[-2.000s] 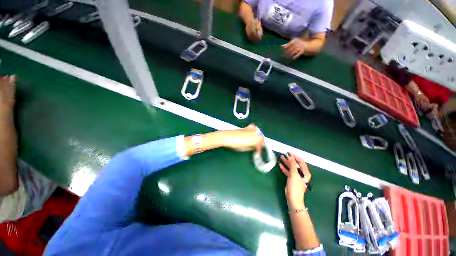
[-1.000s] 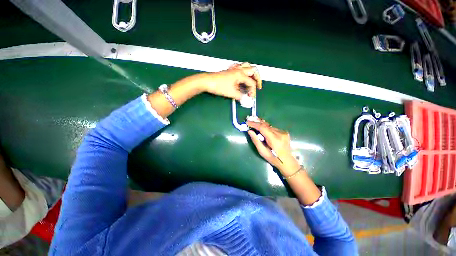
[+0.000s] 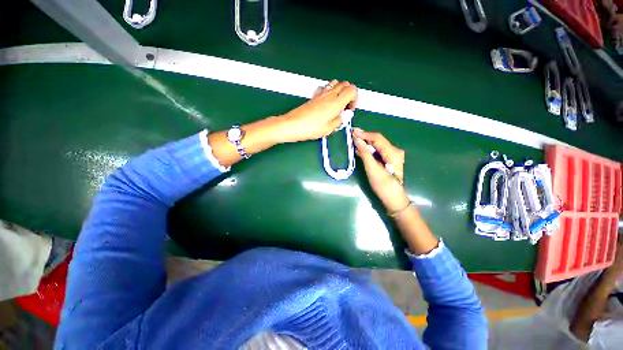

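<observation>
A white looped product (image 3: 339, 171) hangs from my left hand (image 3: 326, 111) over the green bench, its rounded end towards me. My left fingers close over its far end, next to the white strip, and hide that end. A small pale knob (image 3: 347, 116) shows beside the fingertips. My right hand (image 3: 380, 164) is at the loop's right side, fingertips near or touching it. A small white piece shows between the right fingers; the dark pen-like tool cannot be made out clearly now.
A pile of looped products (image 3: 516, 202) with small rings at its top lies at right, beside a red-pink compartment tray (image 3: 580, 212). The white strip (image 3: 437, 113) crosses beyond my hands. Loops (image 3: 253, 34) lie on the dark green conveyor. A grey post (image 3: 95, 31) stands upper left.
The view has tilted down from the line. The loop, blurred earlier, is now between both hands. Since one second ago, my right hand has moved from its near end to its right side.
</observation>
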